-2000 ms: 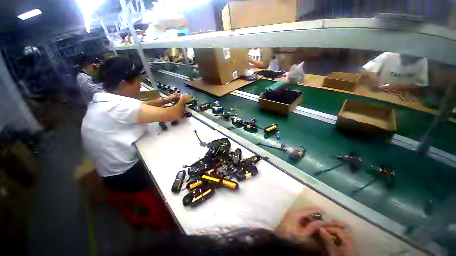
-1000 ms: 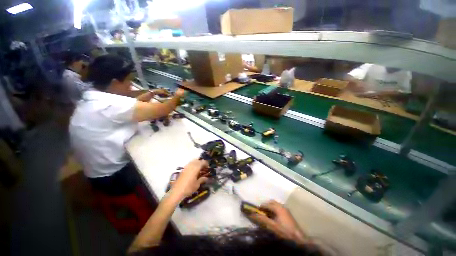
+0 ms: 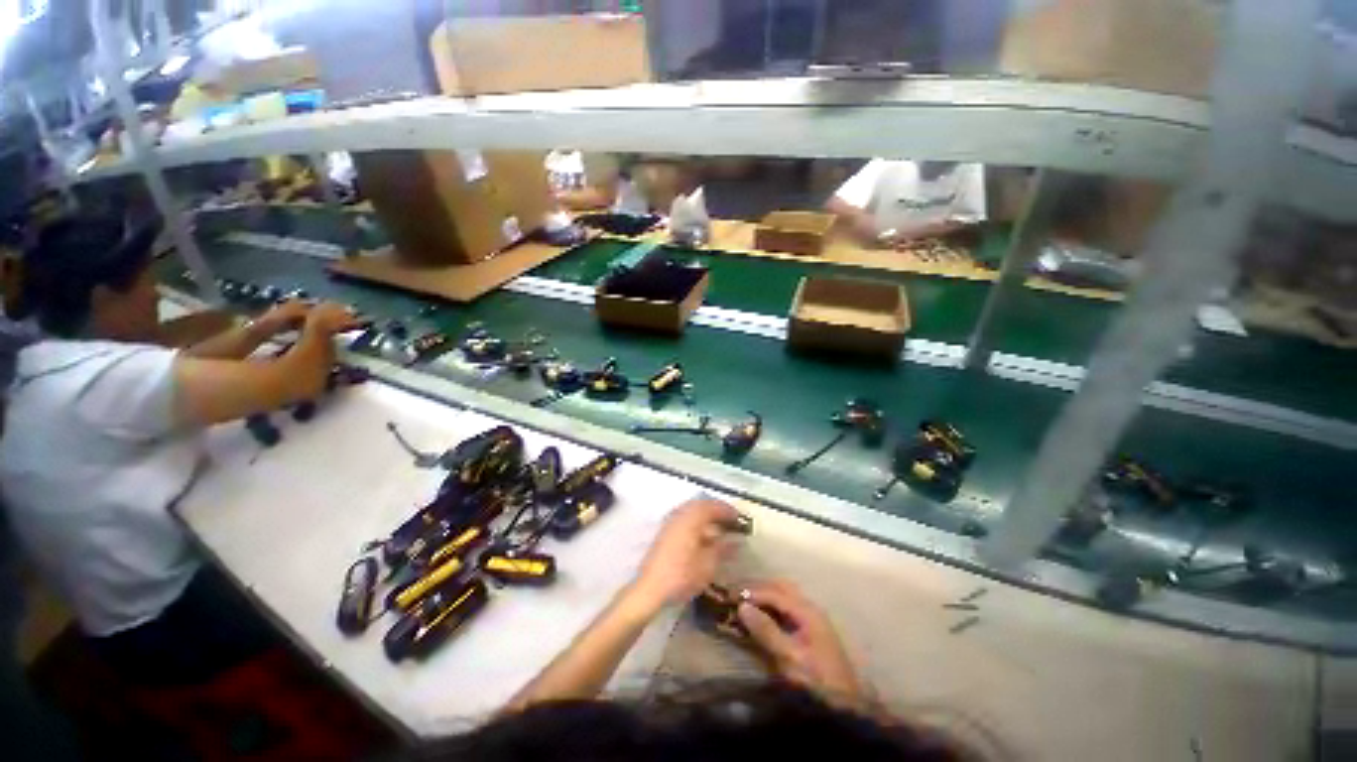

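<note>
My right hand [image 3: 796, 633] grips a black-and-yellow unit [image 3: 720, 607] over the bench [image 3: 878, 588]. My left hand [image 3: 688, 554] is just left of it and higher, its fingertips closed on a small dark piece [image 3: 738, 524], too small to name. A heap of black-and-yellow units [image 3: 476, 521] with dark leads lies on the white bench to the left of my hands. Whether a lead joins the small piece to the held unit cannot be told.
Units [image 3: 606, 378] with trailing leads lie along the green belt [image 3: 789, 432]. Thin green strips [image 3: 967, 607] lie right of my hands. Carton trays [image 3: 848, 317] and a large box [image 3: 454, 209] stand beyond. A person [image 3: 112, 432] works at left. A slanted metal post [image 3: 1131, 298] stands at right.
The view has turned right. My left hand has left the heap and come beside my right hand, with a small dark piece at its fingertips. My right hand still holds a unit.
</note>
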